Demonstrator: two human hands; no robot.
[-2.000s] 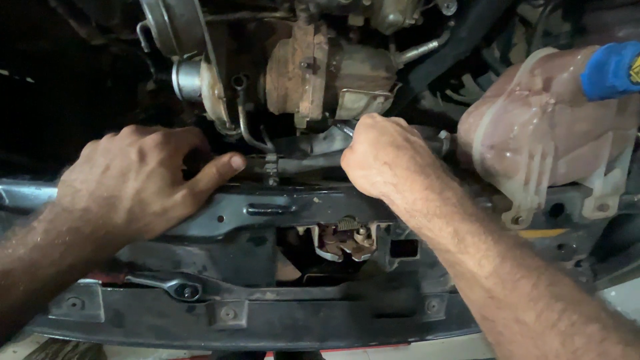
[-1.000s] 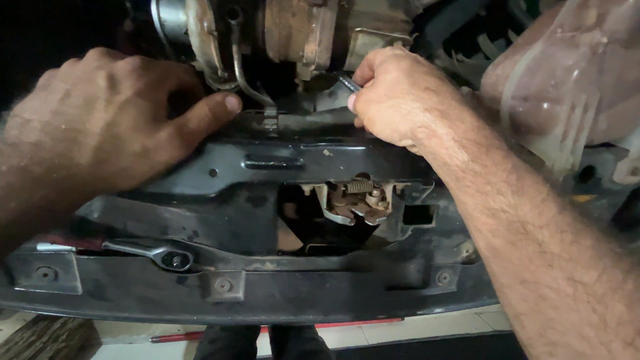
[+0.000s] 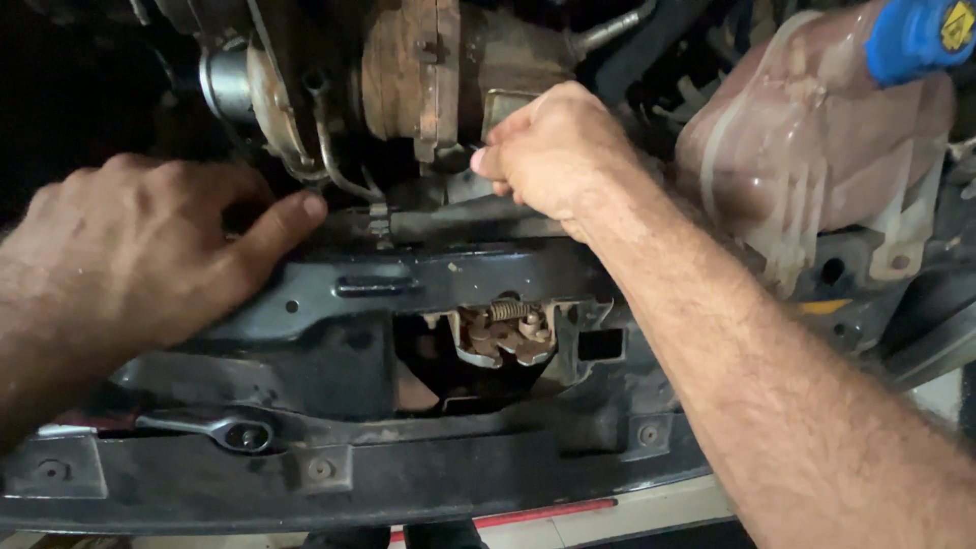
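My left hand (image 3: pixel 152 244) rests on the dark radiator support panel (image 3: pixel 473 278), its thumb stretched out to the right and its other fingertips hidden. My right hand (image 3: pixel 560 152) is just below a rusty turbocharger-like housing (image 3: pixel 412 72), thumb and fingers pinched together at a small, mostly hidden metal piece, perhaps a tool end. A thin metal pipe (image 3: pixel 329 149) runs down between the hands to a hose with a clamp (image 3: pixel 380 221). In front of the panel's middle, a rusty hood latch with a spring (image 3: pixel 507 332) shows in an opening.
A ratchet wrench (image 3: pixel 229 428) lies on the front ledge at the lower left. The pinkish plastic coolant reservoir (image 3: pixel 808 137) with a blue cap (image 3: pixel 919 38) stands right of my right hand. A red bar (image 3: pixel 545 512) lies on the tiled floor below the bumper edge.
In the earlier frames a metal tool shaft shows at my right fingers; now little of it can be seen. My left hand stays on the panel. The view has shifted somewhat.
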